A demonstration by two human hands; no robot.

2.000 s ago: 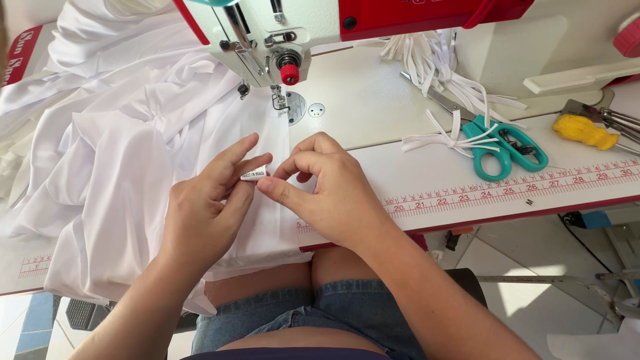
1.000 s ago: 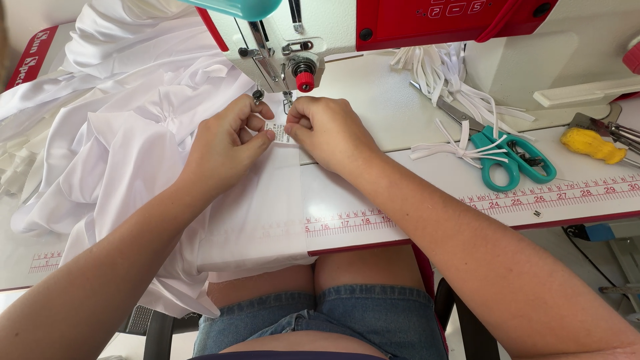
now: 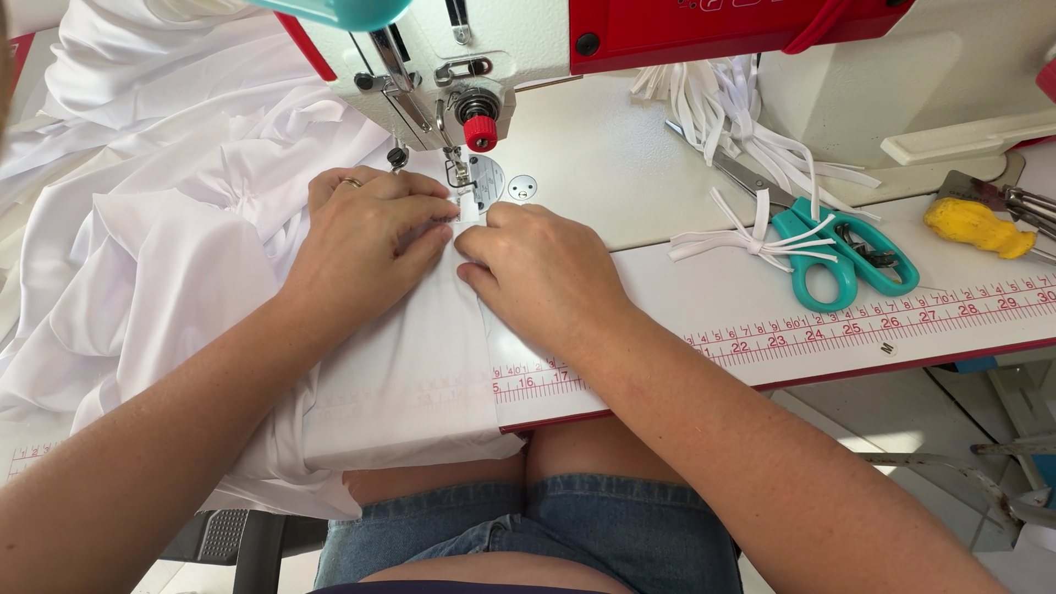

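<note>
White satiny fabric (image 3: 165, 272) lies in folds over the left of the sewing machine's table and hangs over its front edge. My left hand (image 3: 375, 235), a ring on one finger, rests on the fabric just in front of the presser foot (image 3: 460, 173). A small white label (image 3: 469, 206) lies at the fabric's edge between my hands, partly under the foot's front. My right hand (image 3: 540, 272) has its fingers curled at that same edge, right of the label; whether they pinch the cloth is hidden. The needle area sits beneath the machine head (image 3: 429, 78).
Teal-handled scissors (image 3: 825, 285) lie on the right, beside a bundle of white strips (image 3: 734, 107) and a smaller tied bunch (image 3: 755, 243). Further right is a yellow-handled tool (image 3: 978, 227) with metal tools. A printed ruler (image 3: 850, 330) runs along the table's front edge.
Two seconds ago my hands held the small label in front of the machine, nearer the table's front edge. They have moved forward to the presser foot, and the label now lies at the fabric's edge there.
</note>
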